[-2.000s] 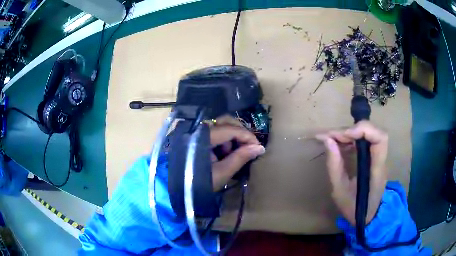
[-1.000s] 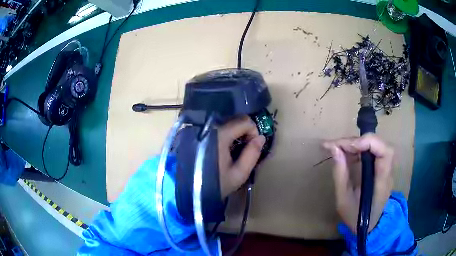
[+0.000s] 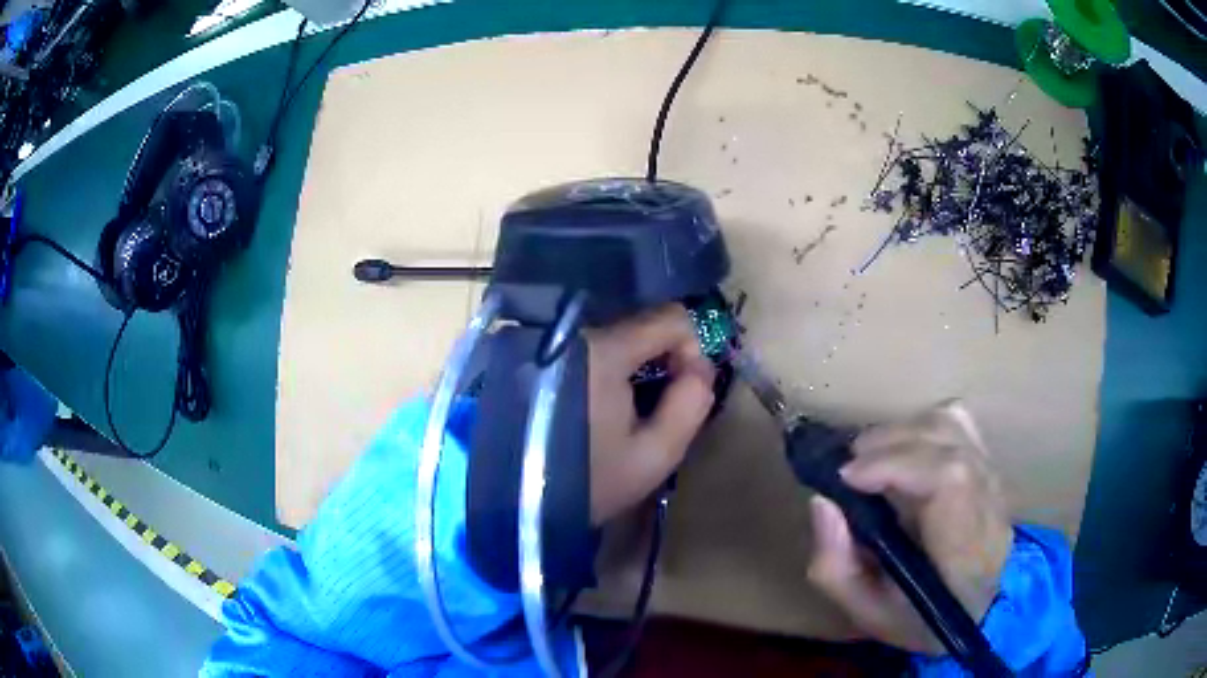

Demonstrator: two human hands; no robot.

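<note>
A black headset [image 3: 609,252] with two silvery headband hoops lies on the brown cardboard, its boom microphone [image 3: 424,273] pointing left. My left hand [image 3: 649,411] reaches through the headband, fingertips pinched at the edge of the open earcup, beside the green circuit board [image 3: 715,327]. Whether the fingers pinch a small part or wire cannot be told. My right hand [image 3: 913,510] is shut on the black handle of the soldering iron [image 3: 823,450]. The iron's tip is at the board's right edge; exact contact cannot be told. The earcup's inside is mostly hidden by my left hand.
A loose pile of wired components [image 3: 993,205] lies at the upper right of the cardboard [image 3: 397,146]. Beyond it are a green solder reel [image 3: 1075,50] and the iron stand with its yellowish sponge [image 3: 1142,252]. Another headset [image 3: 179,219] lies at left. A black cable [image 3: 678,99] runs up from the work.
The iron has swung from pointing up at the component pile to pointing up-left at the circuit board. My right hand has turned with it. My left hand stays at the earcup.
</note>
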